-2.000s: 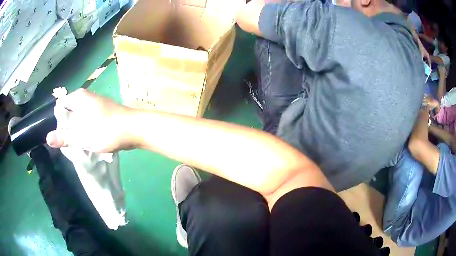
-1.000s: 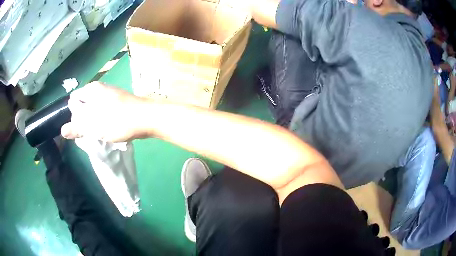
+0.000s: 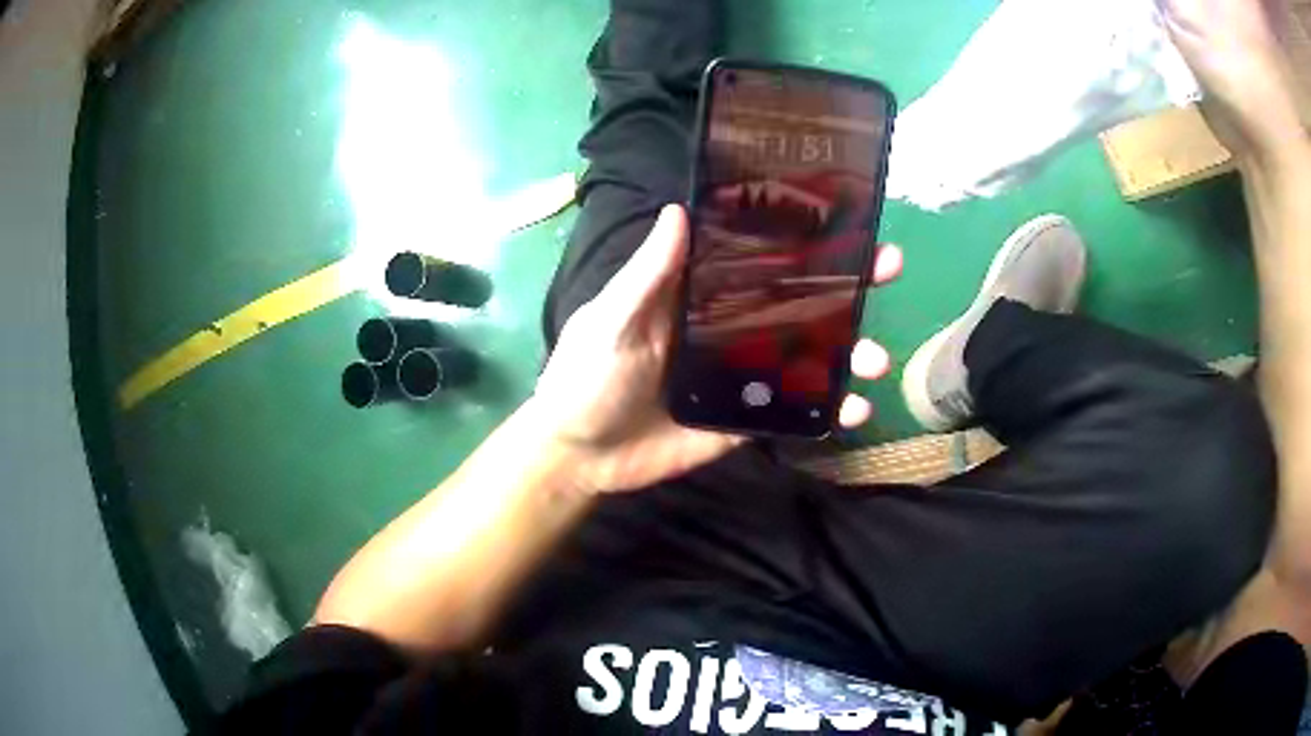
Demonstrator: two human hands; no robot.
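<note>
My left hand (image 3: 633, 374) holds a smartphone (image 3: 784, 252) in the middle of the view, thumb along its left edge and fingertips at its right edge. The lit screen shows a reddish wallpaper with a clock. My right hand (image 3: 1229, 51) is at the top right corner, partly cut off. It grips a white cloth (image 3: 1014, 94) that spreads down and left over the floor. No tube is visible in it.
Several black tubes (image 3: 420, 373) lie grouped on the green floor at left, near yellow tape (image 3: 237, 324). Clear plastic scrap (image 3: 237, 582) lies lower left. Cardboard (image 3: 1167, 151) is at right, and a cardboard piece (image 3: 906, 460) is under my leg.
The view has swung down to my lap and the left floor. My left hand and the phone have come into view. The carton, seated people and held black tube are out of view.
</note>
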